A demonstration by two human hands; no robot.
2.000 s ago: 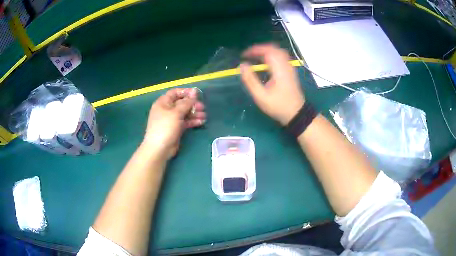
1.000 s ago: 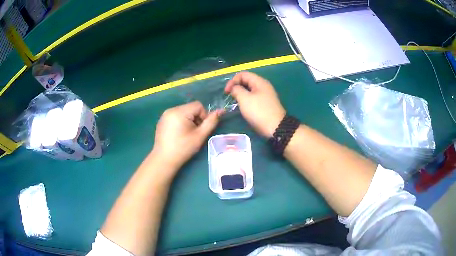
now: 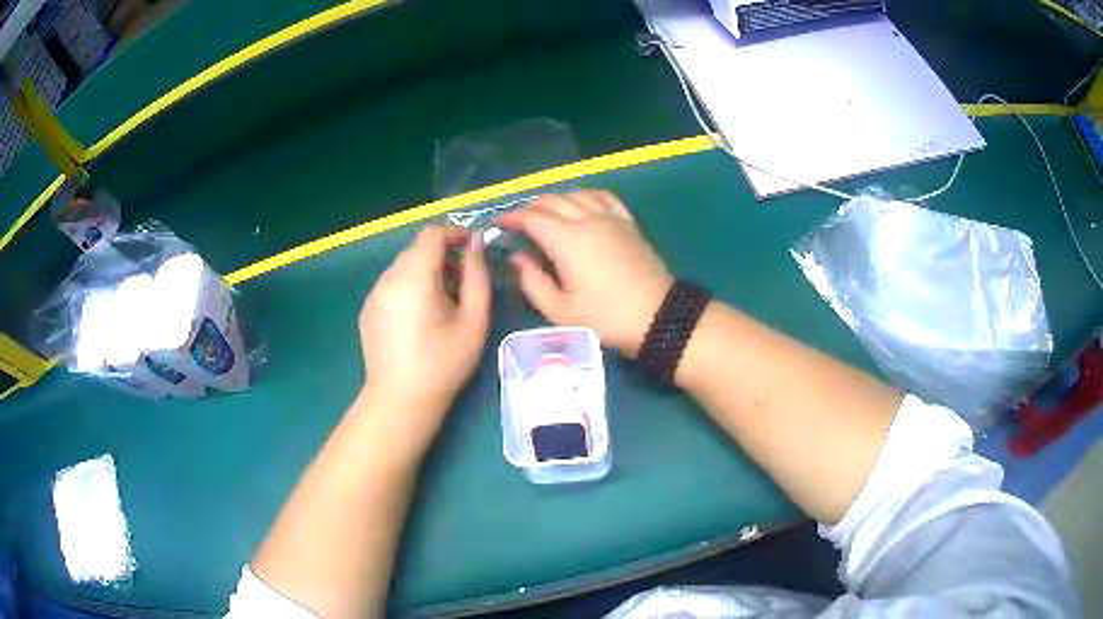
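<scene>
A clear plastic tub (image 3: 554,405) with pink-white contents and a dark block at its near end stands upright on the green bench, untouched. Beyond it, my left hand (image 3: 426,308) and my right hand (image 3: 589,260) hold the near edge of a clear poly bag (image 3: 506,157) between their fingertips. The bag's thin film lies away from me across the yellow line. A stack of empty poly bags (image 3: 937,296) lies at right. A bagged group of packs (image 3: 157,327) stands at left.
A small white rectangular stack (image 3: 93,520) lies near the left bench edge. A white board (image 3: 823,91) with a scale (image 3: 804,15) on it lies at upper right, with a white cord around it. A small pack (image 3: 87,215) is at far left. A red object (image 3: 1055,405) is at far right.
My hands have come together at the bag's edge, and the film now lies spread out beyond them. The small pack at far left has shifted further left. The tub stays on the bench.
</scene>
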